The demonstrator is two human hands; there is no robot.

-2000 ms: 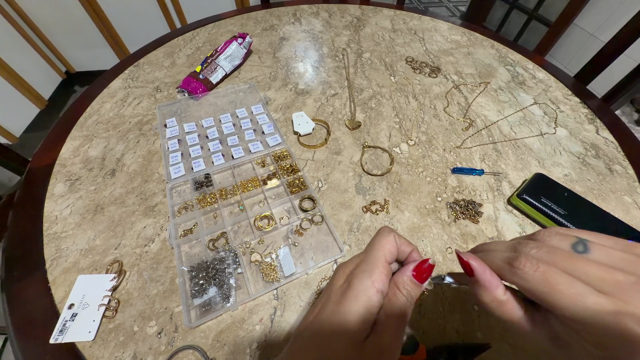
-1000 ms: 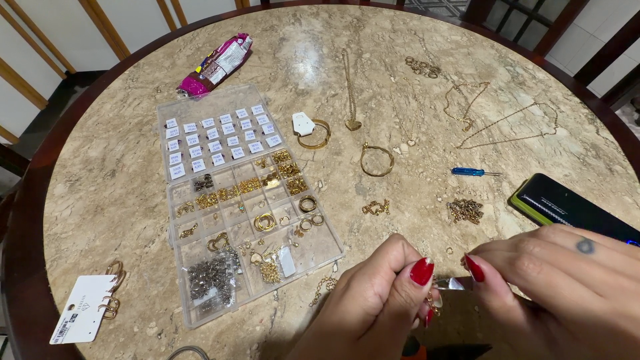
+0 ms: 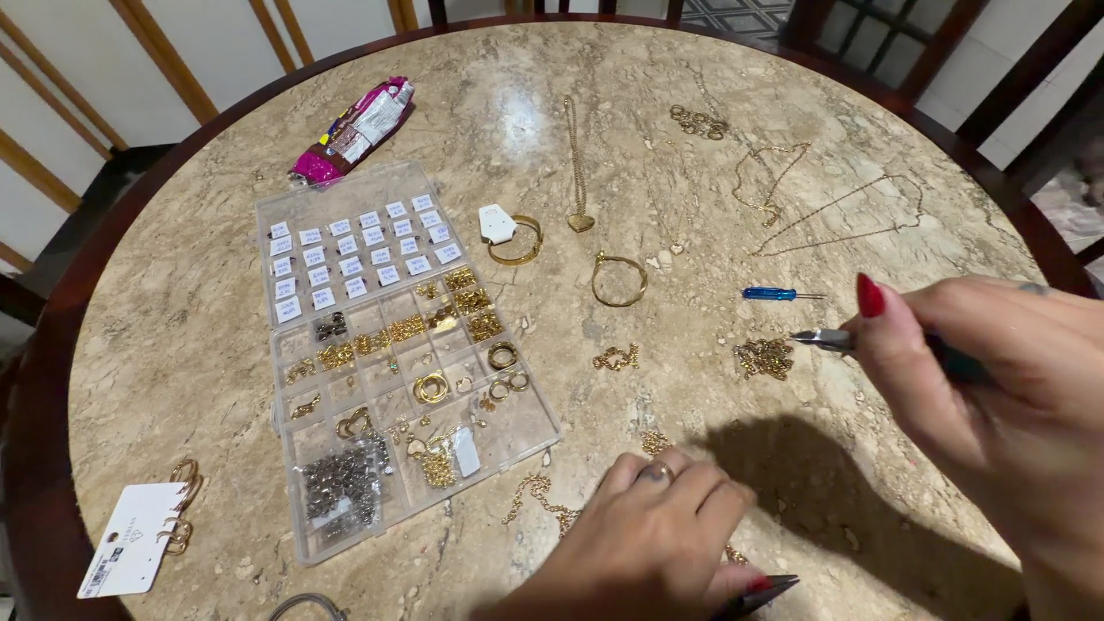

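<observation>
My right hand (image 3: 975, 371) is raised at the right and grips pliers (image 3: 824, 339), their tips over a small pile of gold-tone chain pieces (image 3: 764, 359). Low in the view, my left hand (image 3: 655, 526) rests palm down near the table's front, with dark-tipped pliers (image 3: 761, 595) held under its fingers. A gold chain (image 3: 539, 500) lies to its left, and a small chain heap (image 3: 655, 442) sits just beyond its knuckles. A blue-handled screwdriver (image 3: 770, 294) lies beyond the chain pile. Some gold chain shows beside the left fingers; what lies beneath the palm is hidden.
A clear compartment box (image 3: 526, 435) of gold and silver findings lies at left. Near it are a snack wrapper (image 3: 358, 129), a bangle with a tag (image 3: 516, 252), a twisted bangle (image 3: 619, 302) and a heart necklace (image 3: 581, 222). Carded earrings (image 3: 134, 543) lie front left; necklaces (image 3: 862, 211) far right.
My hands were close together at the front and have moved apart. The right has lifted toward the chain pile with its pliers; the left has lowered to the table. The dark phone-like device at right is out of sight.
</observation>
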